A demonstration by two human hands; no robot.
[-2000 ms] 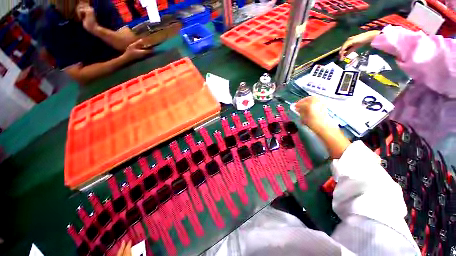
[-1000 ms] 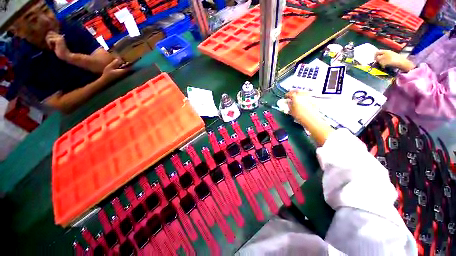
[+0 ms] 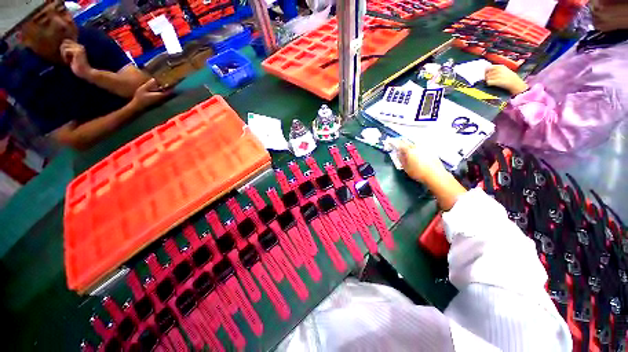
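Many wristwatches with dark square faces and crimson straps (image 3: pixel 268 238) lie side by side in two overlapping rows on the green bench. My right hand (image 3: pixel 415 163) is beyond the right end of the rows, beside the clipboard with papers (image 3: pixel 451 152). Its fingers hold a small white crumpled piece, perhaps a tissue (image 3: pixel 395 152). My left hand is not in view.
Stacked empty orange trays (image 3: pixel 165 185) stand behind the watches. Two small bottles (image 3: pixel 301 137) stand by a metal post (image 3: pixel 350 58). A calculator (image 3: pixel 406 103) and scissors (image 3: pixel 469 126) lie on papers. Black-strap watches (image 3: pixel 544 227) are at right. Two people sit across the bench.
My right hand moved from the clipboard's near edge and now holds a white piece. My left fingertips, seen at the bottom two seconds ago, are out of view. The camera view has shifted.
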